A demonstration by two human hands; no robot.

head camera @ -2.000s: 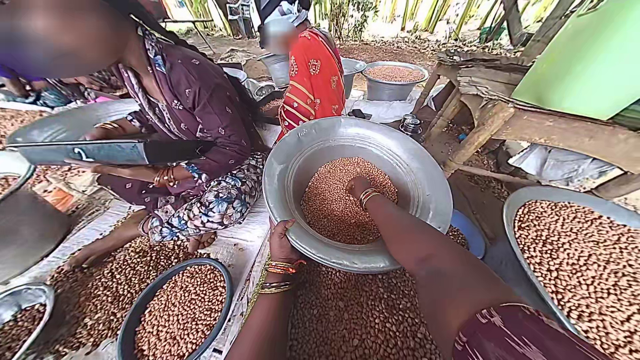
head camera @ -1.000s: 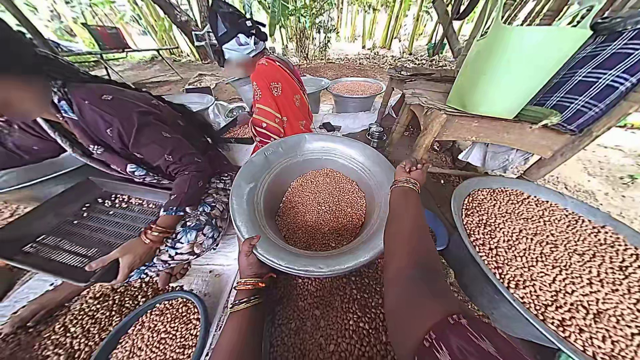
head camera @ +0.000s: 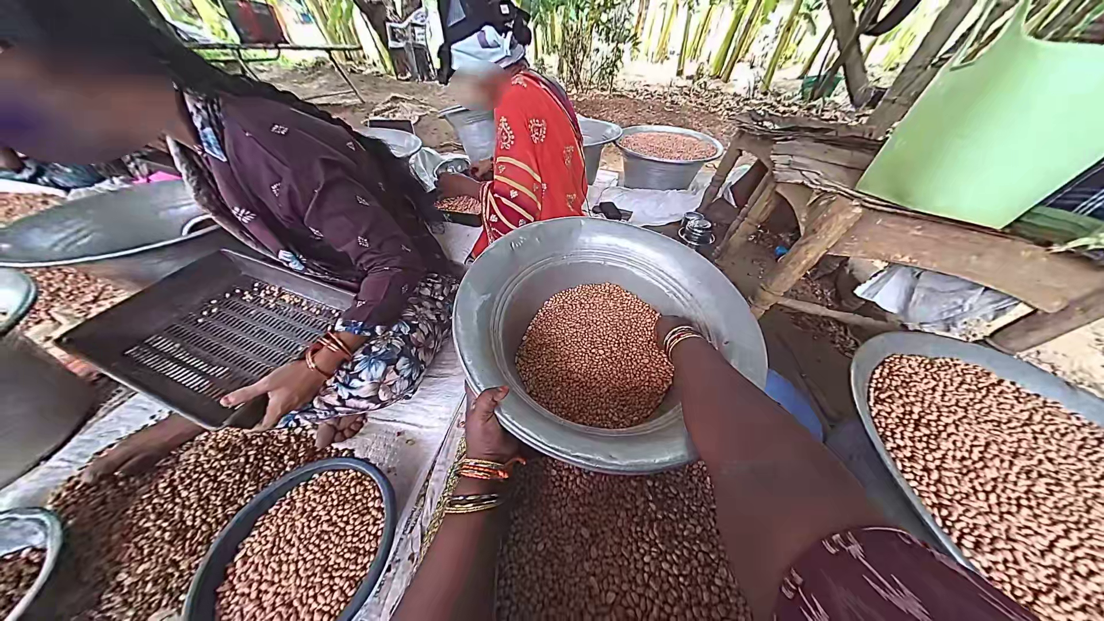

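Note:
A wide-rimmed metal basin point(head camera: 733, 328) holding small reddish-brown nuts or seeds point(head camera: 595, 354) is held up in front of me. My left hand point(head camera: 490, 427) grips its near left rim, thumb on top. My right hand point(head camera: 677, 335) reaches inside at the right, against the inner wall beside the nuts; its fingers are mostly hidden, so whether it holds any cannot be told. Beneath the basin lies a large mass of darker nuts point(head camera: 612, 543).
At the left a seated person point(head camera: 319, 190) holds a slotted tray point(head camera: 233, 336); another person in red point(head camera: 539, 155) sits beyond. Nut-filled tubs stand at lower left point(head camera: 388, 509) and right point(head camera: 871, 431). A wooden bench point(head camera: 949, 259) with a green bag point(head camera: 992, 121) is at right.
A second ago my right hand was at the basin's far right, outside the nuts; now it is inside the basin. The neighbour's tray, tilted up two seconds ago, is now lower and flatter.

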